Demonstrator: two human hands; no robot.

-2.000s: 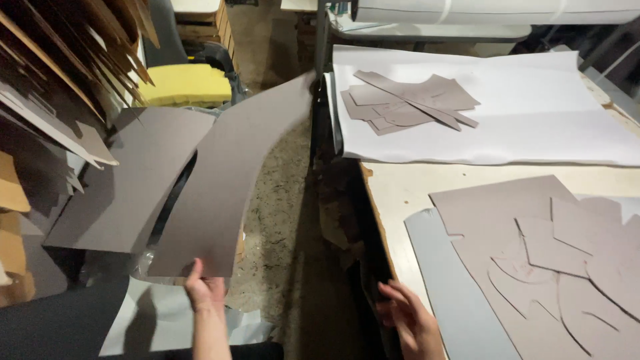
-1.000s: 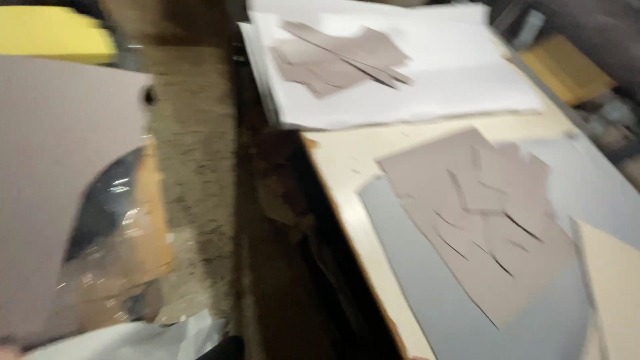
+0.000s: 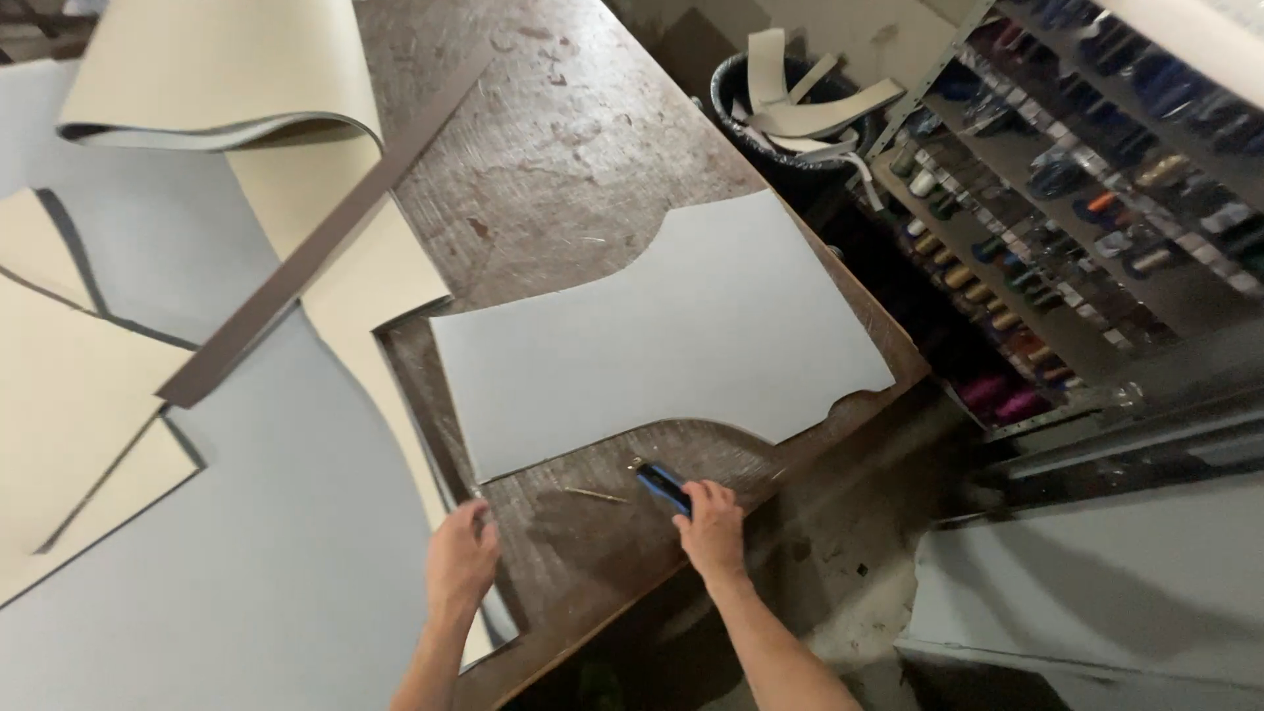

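Note:
My right hand [image 3: 713, 523] has its fingers on the near end of a blue and black utility knife [image 3: 662, 486], which lies at the table's near edge. My left hand [image 3: 462, 555] is held with curled fingers over the edge of the cream and grey sheet material, and nothing shows in it. Beyond both hands a cut light grey sheet piece [image 3: 632, 336] with curved edges lies flat on the brown table. A thin brass-coloured rod [image 3: 595, 495] is left of the knife. A long brown strip [image 3: 326, 232] crosses the sheets on the left.
A folded cream sheet [image 3: 227, 69] covers the table's far left, with a large grey sheet [image 3: 247, 553] nearer. Past the worn tabletop [image 3: 553, 128], a black bin [image 3: 736, 104] holds offcuts. Thread spools fill a shelf rack [image 3: 1027, 222] at the right. A grey panel [image 3: 1096, 583] stands lower right.
The view has swung to another table. Two seconds ago my left hand held a large grey-brown sheet piece; that piece is out of view now, and my right hand is at the knife.

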